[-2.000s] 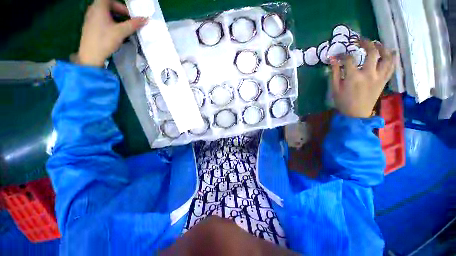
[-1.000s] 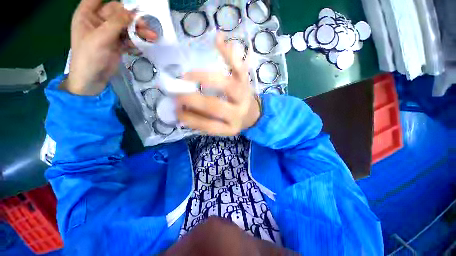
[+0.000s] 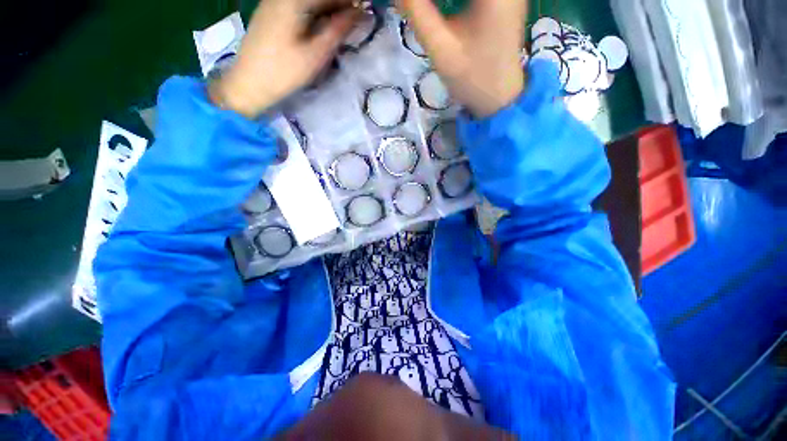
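Note:
The blister tray lies in front of me, with dark-rimmed ring parts with pale centres in its pockets. A white die-cut strip lies across its lower left. My left hand is over the tray's upper left, its fingertips beside a ring part near the picture's top edge. My right hand is over the upper right, fingers pointing up and left, partly cut off by the top edge. Whether either hand grips anything cannot be told.
A pile of white discs is right of the tray. Long whitish bundles lie at far right. A strip with dark marks lies at left, a small white piece at upper left. Red crates show at right and lower left.
My right hand has moved up from the tray's middle, and my left hand has moved right. The strip that was at my hands lies on the tray. The marked strip at left shows more fully.

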